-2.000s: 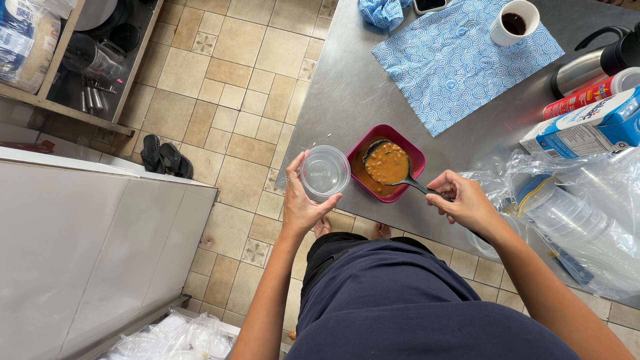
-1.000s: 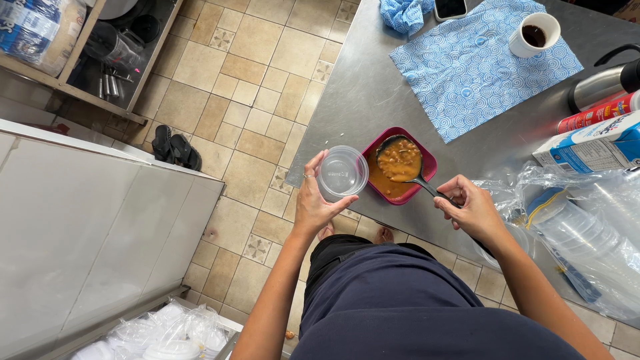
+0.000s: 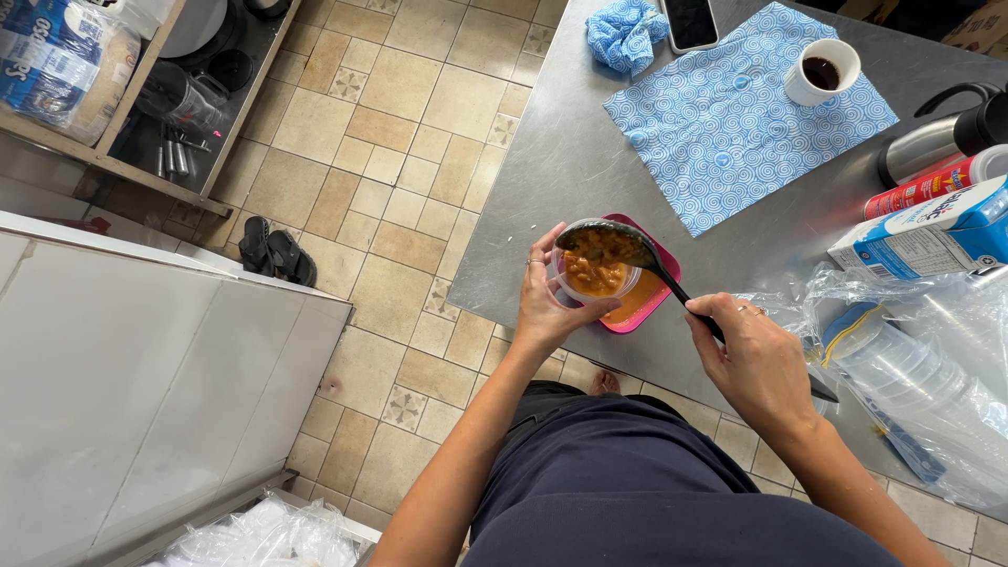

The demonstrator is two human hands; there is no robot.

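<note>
My left hand grips a round clear plastic cup over the left part of a pink square container. Orange-brown stew with chunks is in the cup, and more orange sauce lies in the pink container. In my right hand is the handle of a black ladle. The ladle's bowl is tilted over the cup's top, its dark underside partly in view with some stew clinging to it. Its bowl hides part of the cup's rim.
On the steel table are a patterned blue cloth, a white cup of dark drink, a phone, a crumpled cloth, a thermos, a red canister, a carton and bagged clear plastic cups.
The ladle has moved from over the pink container to the clear cup and tipped. The cup, empty before, now holds stew and has come over the container's left part.
</note>
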